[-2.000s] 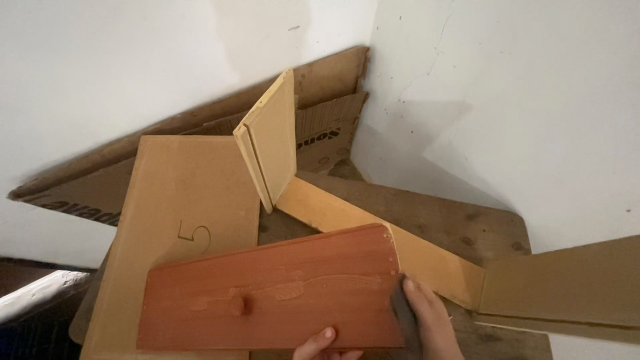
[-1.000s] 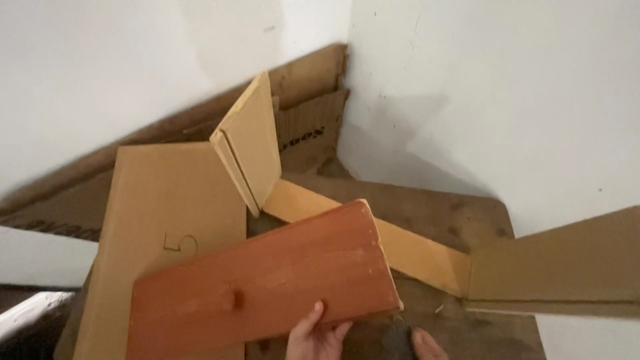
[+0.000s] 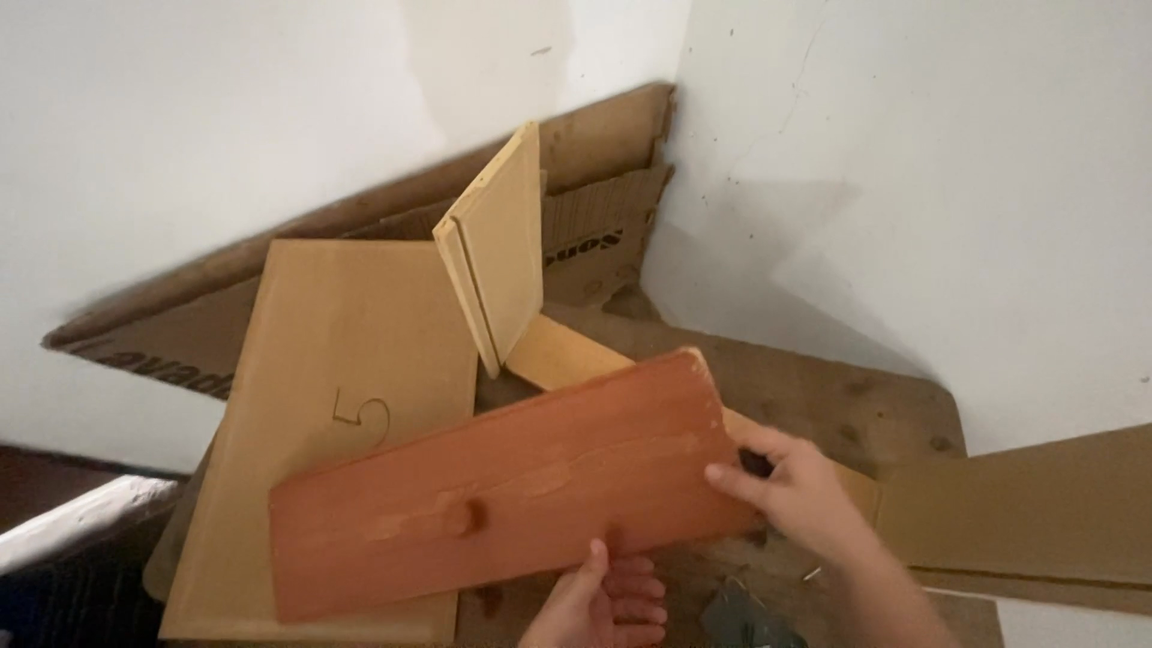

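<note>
A reddish-brown wooden drawer front [image 3: 540, 477] with a round knob [image 3: 462, 517] is tilted over a flat brown panel [image 3: 360, 315] marked with a 5. My left hand [image 3: 603, 598] supports its lower edge from beneath, thumb on the front face. At the right end my right hand [image 3: 792, 490] grips the edge with thumb on the face. Behind stands a pale drawer frame, with a grooved side board [image 3: 504, 243] upright, a low connecting board [image 3: 576, 351] and another side board [image 3: 1026, 504] at the right. A dark grey piece [image 3: 747, 616], perhaps sandpaper, lies near the bottom edge.
The stained wooden tabletop [image 3: 810, 378] fits into a corner between white walls [image 3: 900, 180]. Folded printed cardboard [image 3: 603, 207] leans against the back wall. A small thin item [image 3: 813, 573] lies right of the dark piece.
My right hand has let go of the dark grey piece, which it held against the drawer front's right end two seconds ago, and now grips that end.
</note>
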